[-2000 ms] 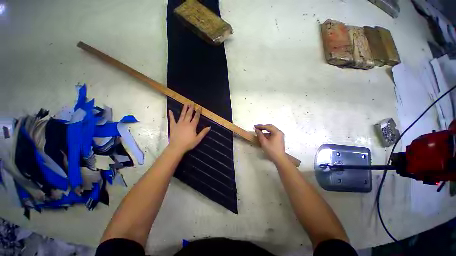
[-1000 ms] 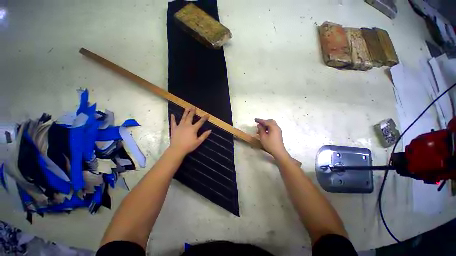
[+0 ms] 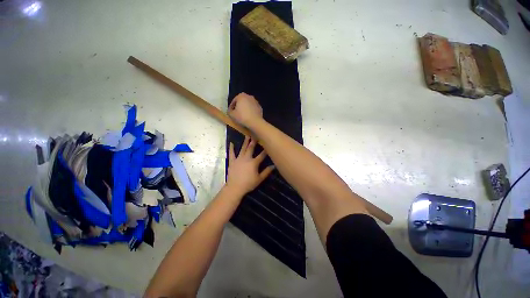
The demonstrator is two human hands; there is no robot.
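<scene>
A dark fabric stack [image 3: 267, 87] with pale slanted lines on its lower part lies on the off-white table. A long wooden ruler [image 3: 180, 90] lies slanted across it. My left hand [image 3: 244, 169] is flat on the fabric with fingers spread, its fingertips at the ruler's lower edge. My right hand [image 3: 246, 109] is curled at the ruler's upper edge, near the fabric's left edge; anything between its fingers is hidden. My right forearm crosses over the ruler. A taped brick weight [image 3: 273, 33] lies on the fabric's upper part.
Tangled blue, grey and black offcuts [image 3: 119, 180] lie at left. Taped bricks [image 3: 465, 67] stand in a row at upper right. A small grey block [image 3: 495, 181], the machine's silver base plate [image 3: 442, 225], its red body [image 3: 519, 233] and a black cable are at right.
My right hand has moved left and up along the ruler, from right of the fabric to its left edge. My left hand stays spread at the ruler. The whole view has shifted, so things appear further right.
</scene>
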